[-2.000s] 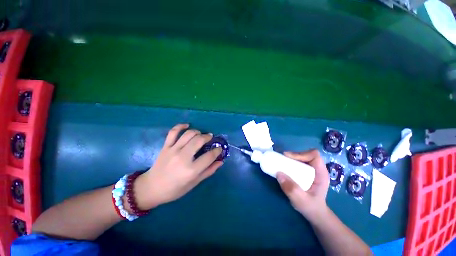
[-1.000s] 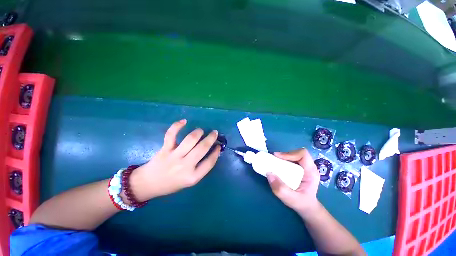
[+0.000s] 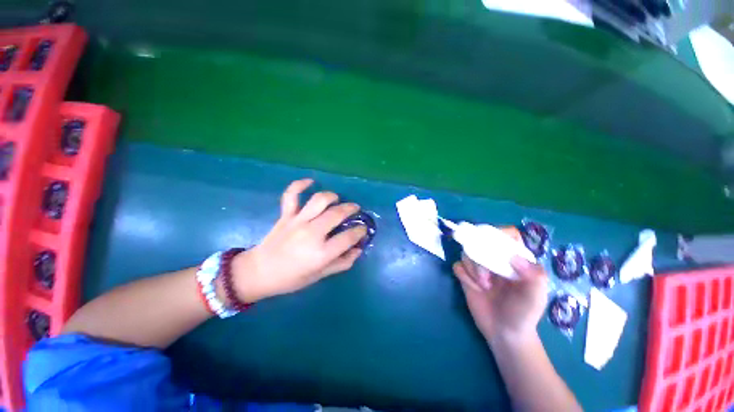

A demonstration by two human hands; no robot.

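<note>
A round black part [image 3: 366, 228] lies on the dark blue-green strip of the bench. My left hand [image 3: 303, 243] has its fingers on this part and covers its left side. My right hand [image 3: 509, 294] holds a white glue bottle [image 3: 488, 248], its nozzle pointing up and left. The nozzle tip is over or at the edge of a white wiping paper [image 3: 420, 224], apart from the black part. Several more round black parts [image 3: 568, 262] lie on clear film to the right; my right hand partly hides that group.
Red trays with black discs [image 3: 88, 153] stand at the left. A red tray with pockets that look empty [image 3: 656, 346] is at the right. A white paper slip [image 3: 603, 328], a crumpled tissue [image 3: 640, 256] and a grey metal bar [image 3: 708, 249] lie near it.
The bottle has turned and its tip has moved away from the black part to the white paper. My left hand remains on the part. The whole view has shifted slightly.
</note>
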